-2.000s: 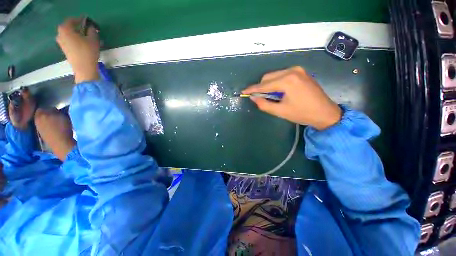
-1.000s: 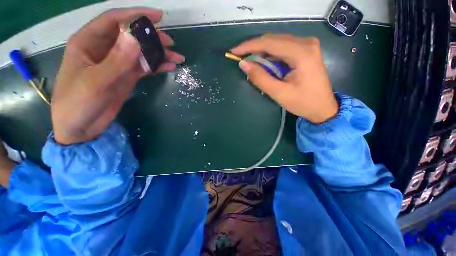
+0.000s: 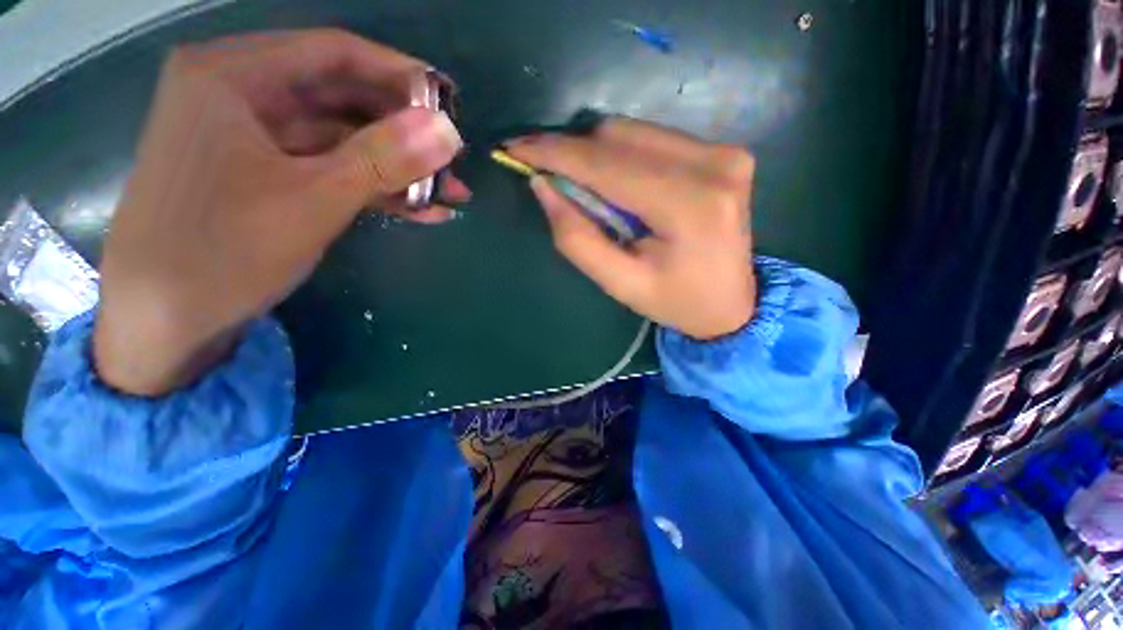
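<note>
My left hand (image 3: 265, 172) holds a watch case (image 3: 425, 135) on edge, with its silvery rim showing between thumb and fingers. Most of the case is hidden by the fingers. My right hand (image 3: 659, 215) grips a slim pen-like tool (image 3: 591, 203) with a yellow-gold collar and a blue grip. The tool points left at the case, with a gap between them. Its dark tip is hard to see. A pale cord (image 3: 616, 369) runs from the right hand down to the bench edge. The heap of silvery specks is mostly hidden by my left hand.
A small clear zip bag (image 3: 49, 273) lies at the left on the dark green bench (image 3: 493, 320). A short blue piece (image 3: 652, 38) and a brownish speck (image 3: 804, 21) lie at the top. Stacked black trays with rose-gold cases (image 3: 1042, 308) stand at the right. Blue items show at lower right.
The view has shifted, and the dark case on the white strip has left the picture. My left hand has turned the held case on edge. The two hands are closer together.
</note>
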